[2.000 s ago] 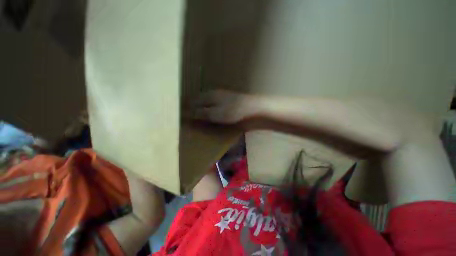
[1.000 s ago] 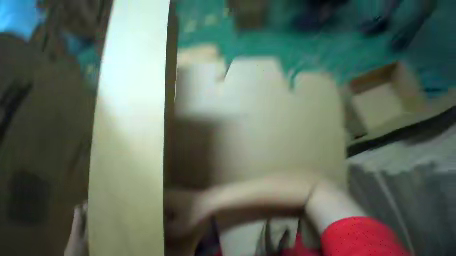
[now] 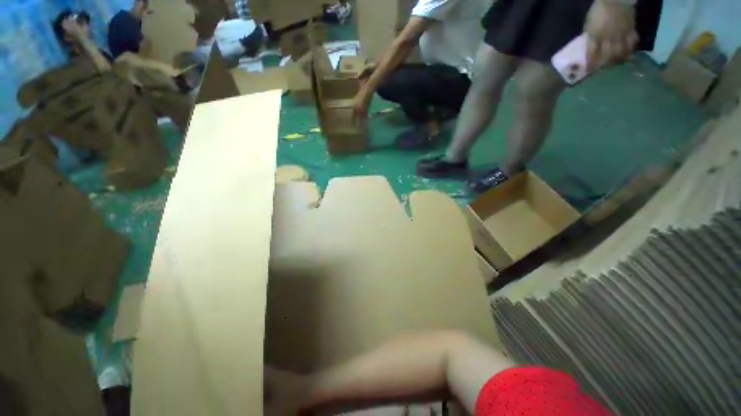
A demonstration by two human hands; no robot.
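Observation:
A tan box blank lies in front of me, its large lid panel (image 3: pixel 382 268) flat with rounded tabs at the far edge. A long narrow side wall panel (image 3: pixel 207 252) stands up along its left side. My right hand (image 3: pixel 284 392) is low in the picture at the inner side of this wall, blurred and partly cut off behind it; its fingers and any grip are hidden. My forearm crosses the near part of the board. My left hand is not in view.
An open box (image 3: pixel 524 219) stands at the right beside a ridged stack of blanks (image 3: pixel 617 325). Folded brown boards (image 3: pixel 49 244) are at the left. A person holding a pink phone (image 3: pixel 571 58) stands on the green floor (image 3: pixel 601 138); another reaches into a carton (image 3: pixel 343 114).
The view has lifted and shows more floor and people. The blank's tabbed edge is now clear ahead. The fingers seen at the wall panel's left edge one second ago are out of view.

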